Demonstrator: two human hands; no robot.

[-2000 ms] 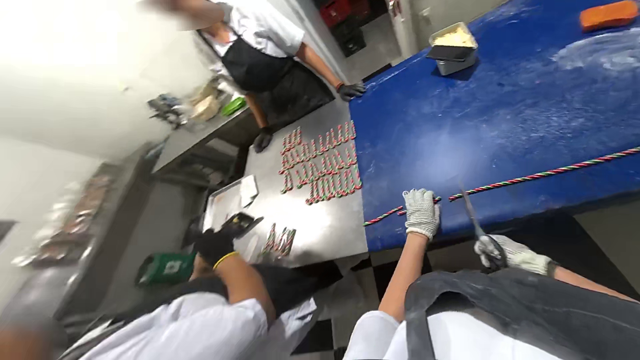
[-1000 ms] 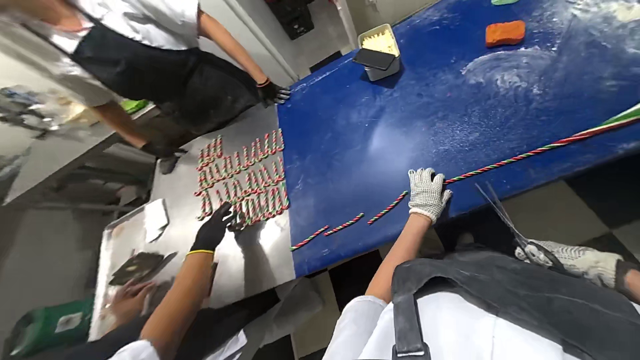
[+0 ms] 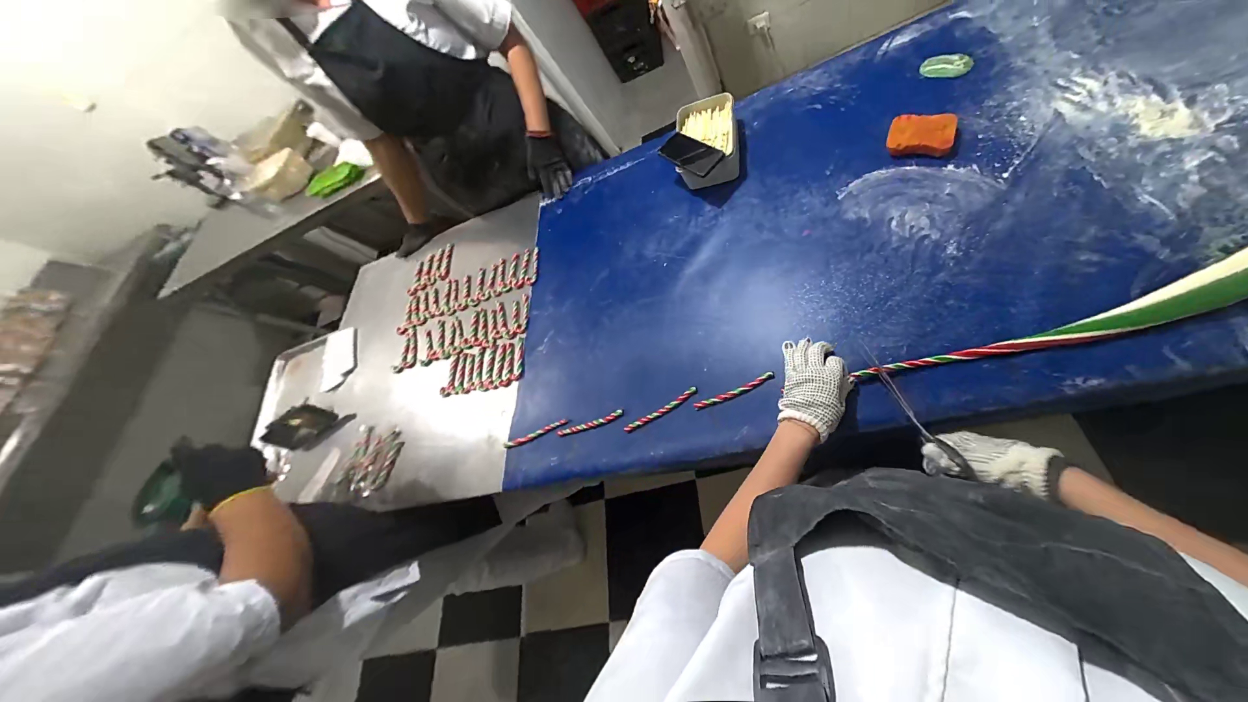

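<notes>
My left hand (image 3: 815, 388), in a white dotted knit glove, presses on the end of a twisted red, green and white candy rope (image 3: 960, 355) on the blue table. The rope widens into a thick striped mass (image 3: 1170, 300) at the right. My right hand (image 3: 990, 462), gloved too, holds scissors (image 3: 905, 405) whose blurred blades reach the rope just right of my left hand. Several cut candy sticks (image 3: 661, 409) lie in a slanting line left of my left hand. Rows of hooked candy canes (image 3: 485, 368) rest on the steel surface beyond them.
A container of pale sticks (image 3: 709, 136), an orange block (image 3: 921, 136) and a green piece (image 3: 946, 65) sit toward the table's far side. One co-worker stands beyond the steel surface (image 3: 429, 458); another is at lower left, near a tray (image 3: 276, 395) and wrapped canes (image 3: 372, 460).
More cut sticks lie to the left of my left hand than before. The co-worker's gloved hand at lower left has moved away from the rows of canes.
</notes>
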